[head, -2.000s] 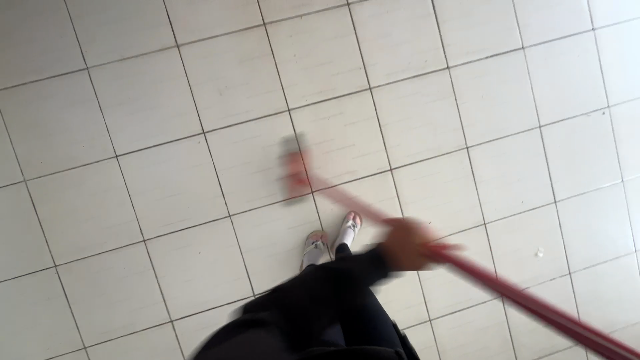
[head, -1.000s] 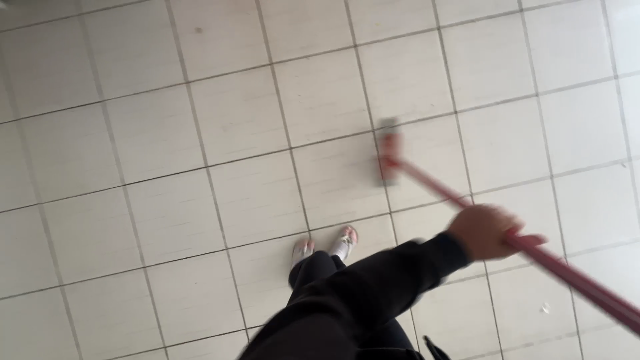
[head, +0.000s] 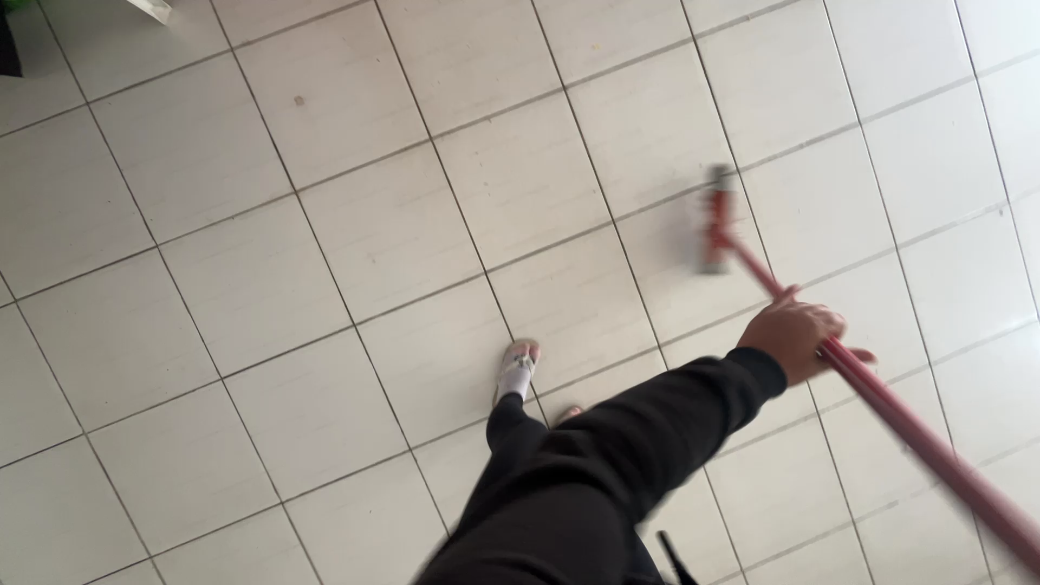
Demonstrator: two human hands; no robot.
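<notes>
My left hand, in a dark long sleeve, is closed around the red pole of a long-handled floor broom or mop. The pole slants from the lower right edge up to a narrow red and grey head. That head is blurred, stands up and to the left of the hand, and is over the light floor tiles; its underside cannot be made out. The far end of the pole is out of frame. My right hand is not in view.
Pale square tiles with dark joints cover the floor. One sandalled foot shows below the middle, the other partly behind my arm. A small brown spot and a pale object's edge lie at upper left.
The broom or mop head and my left hand have moved to the right in view. The hand has stayed closed on the pole. The feet have stepped, and the view has shifted.
</notes>
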